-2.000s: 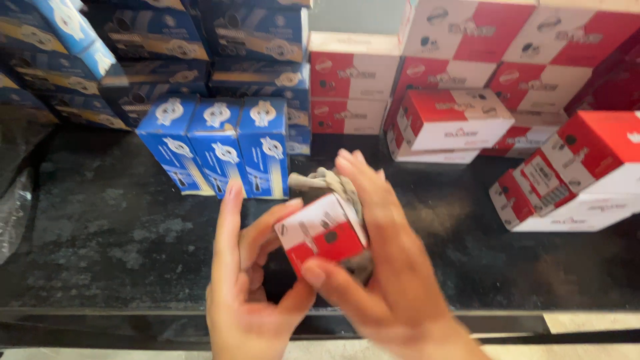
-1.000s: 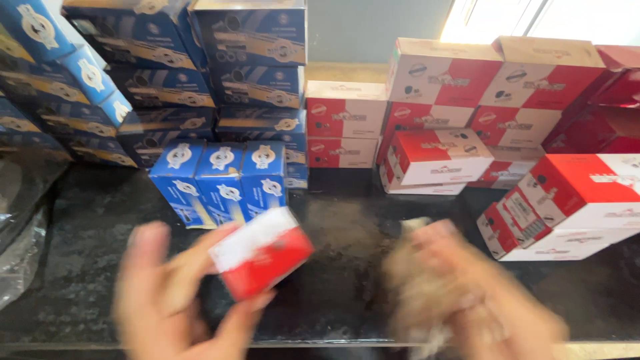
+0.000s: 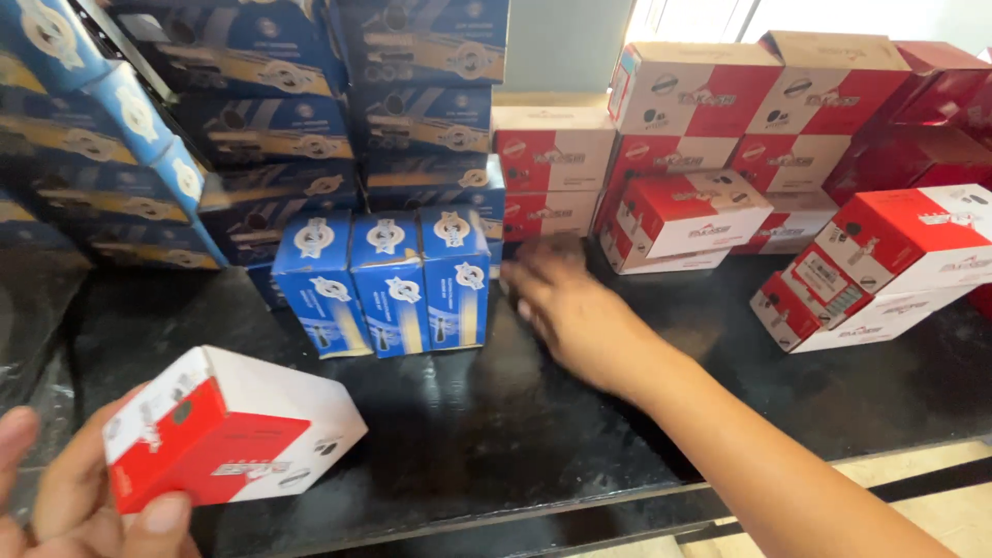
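My left hand (image 3: 101, 488) grips a red and white cardboard box (image 3: 232, 434) by its near end, at the lower left above the black shelf. Reaching toward the back, my right hand (image 3: 573, 318) is beside three upright blue boxes (image 3: 387, 287), in front of the low stack of red and white boxes (image 3: 554, 159). Its fingertips are blurred and partly hidden, so whether it holds anything does not show. The beige cloth-like bundle seen earlier is not visible now.
Stacks of dark blue boxes (image 3: 426, 116) stand at the back left. More Takashi boxes (image 3: 690, 213) are stacked at the back right, and another pair (image 3: 899, 263) sits near the right edge. The black shelf (image 3: 480, 434) has a front edge below my right forearm. Clear plastic lies far left.
My hands were together at the box, with a beige bundle at my right hand. They have parted: the left has carried the box leftward, and the right has reached to the back beside the blue boxes.
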